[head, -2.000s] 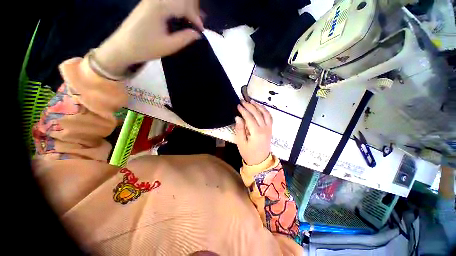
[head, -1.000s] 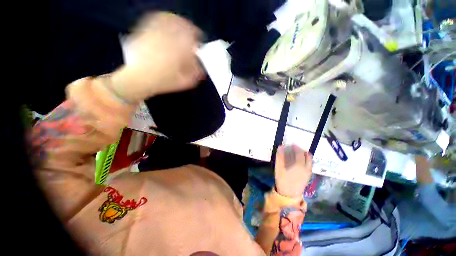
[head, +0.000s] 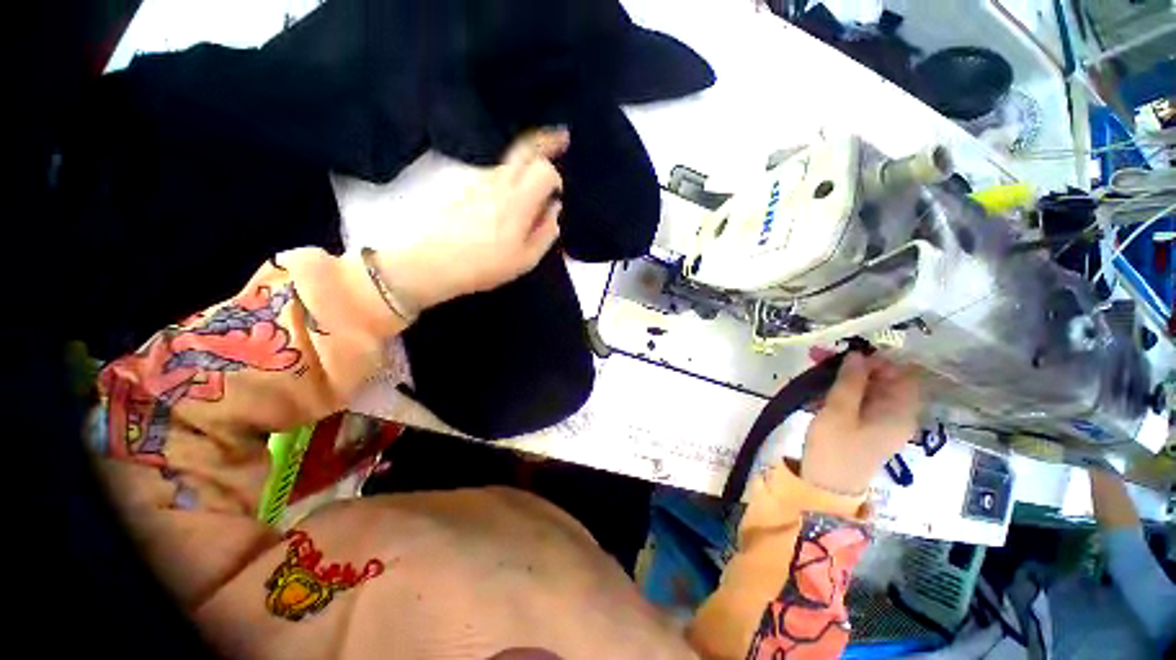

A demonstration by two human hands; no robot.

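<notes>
My left hand (head: pixel 484 226) is at the edge of a round-ended black cut piece (head: pixel 613 187) left of the sewing machine (head: pixel 787 219), its fingertips closed on the fabric. Another black cut piece (head: pixel 509 361) lies below that hand, over the table's near edge. My right hand (head: pixel 867 419) pinches a black strip (head: pixel 774 419) below the machine head. The strip curves down over the table edge. The thread snips (head: pixel 931 438) lie just right of my right hand, partly hidden.
A heap of black fabric (head: pixel 374 77) covers the upper left. A lime-green basket edge (head: pixel 284 471) shows under the table at left. A pale green basket (head: pixel 941 580) is below the table at right. A person's arm (head: pixel 1128 529) shows at the far right.
My left hand has moved right to the upper black piece. My right hand has moved right from the lower black piece and taken hold of a strip, which is now bent. The camera view has shifted.
</notes>
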